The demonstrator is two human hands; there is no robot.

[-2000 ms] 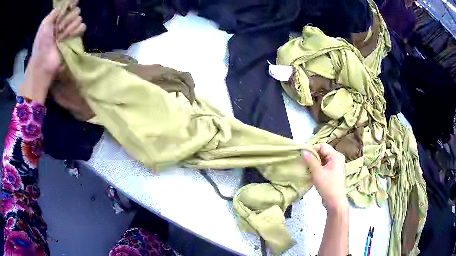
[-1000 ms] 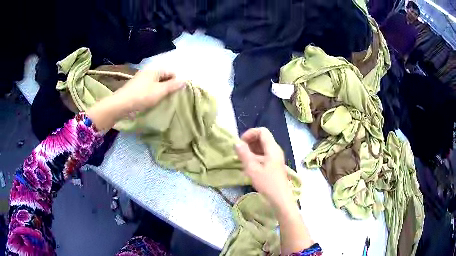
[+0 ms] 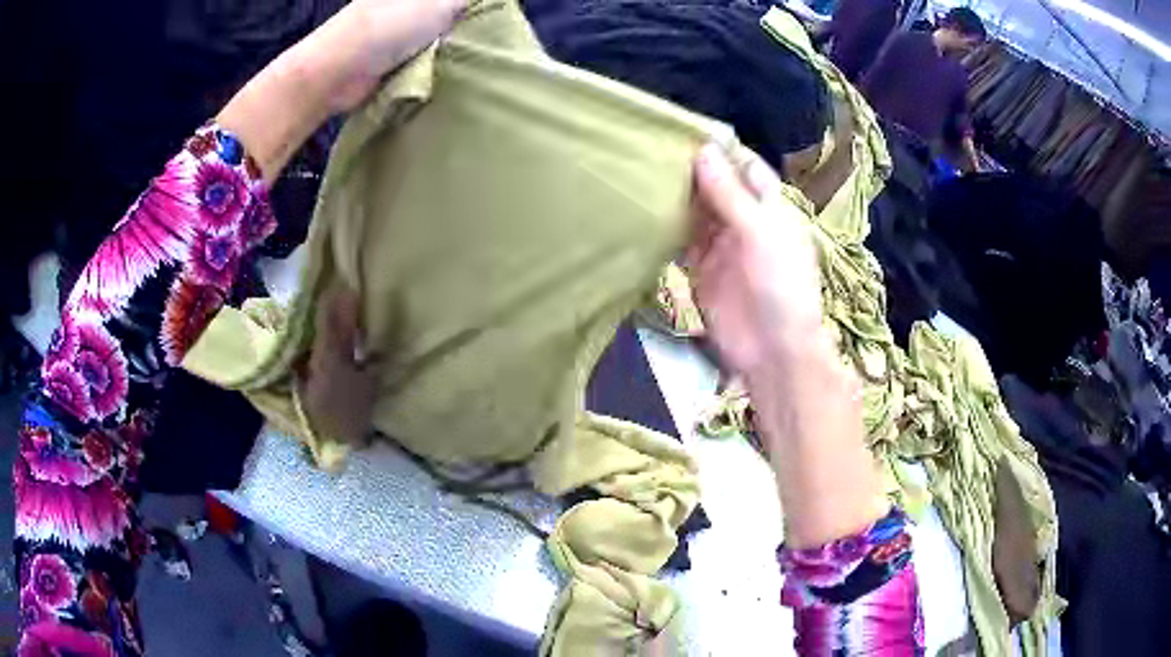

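Observation:
A yellow-green garment (image 3: 514, 244) with brown parts is held up in front of me, stretched between my two hands. My left hand (image 3: 392, 39) grips its upper left edge at the top of the picture; its fingertips are partly cut off or hidden. My right hand (image 3: 758, 257) pinches its upper right corner between thumb and fingers. The lower part and a sleeve-like piece (image 3: 623, 533) hang down onto the white table (image 3: 385, 526). A thin dark strip shows under the garment's lower edge.
A twisted pile of green and brown garments (image 3: 957, 436) lies along the table's right side, partly behind my right arm. Black cloth (image 3: 693, 77) is heaped behind. A person (image 3: 914, 84) is at the back right. Scraps lie on the floor at lower left.
The garment has been lifted off the table and spread. Both hands have moved up, and my right hand now grips its corner. The view has tilted up, showing more of the person behind.

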